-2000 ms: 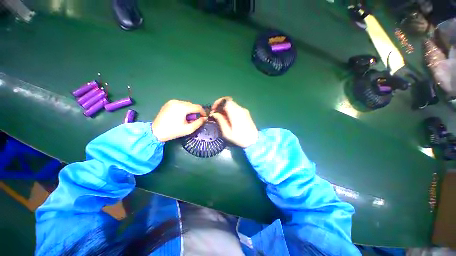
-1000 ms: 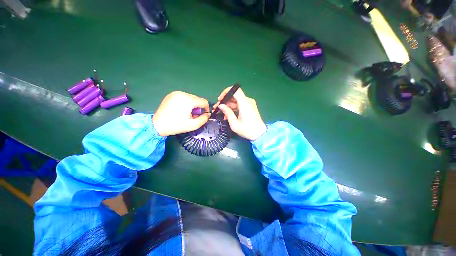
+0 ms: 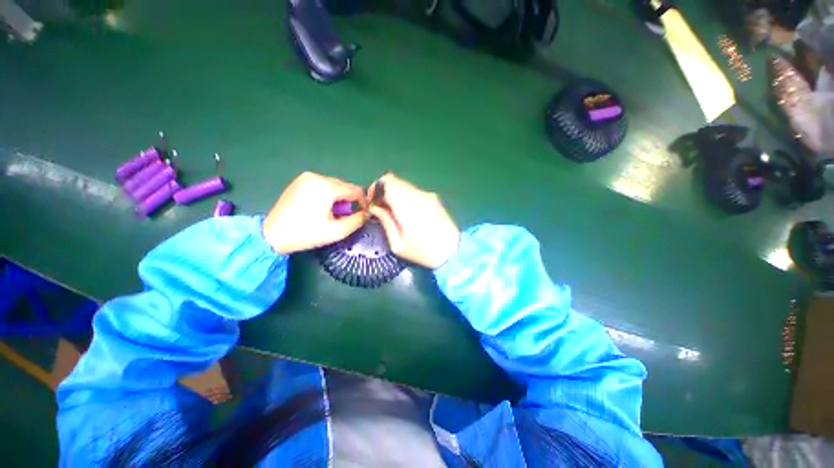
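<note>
A black ribbed round fan housing (image 3: pixel 366 263) lies on the green bench (image 3: pixel 439 320) in front of me, partly under my hands. My left hand (image 3: pixel 314 213) is shut on a purple cell (image 3: pixel 345 208) above the housing's far edge. My right hand (image 3: pixel 409 219) is pinched at the cell's right end, with a dark bit showing at its fingertips, probably the black strip. The fingertips of both hands nearly meet and hide what lies between them. Several loose purple cells (image 3: pixel 151 183) with thin leads lie to the left.
Another ribbed housing (image 3: pixel 585 135) with a purple cell stands at the far right, and more dark housings (image 3: pixel 732 178) lie beyond it. A dark curved part (image 3: pixel 317 41) lies at the far side. A yellow strip (image 3: pixel 700 66) is upper right. A brown carton (image 3: pixel 816 366) stands at the right edge.
The far housings and the dark curved part have shifted to the right. My hands have drawn closer together, and the black strip that stuck out of my right fingers now barely shows.
</note>
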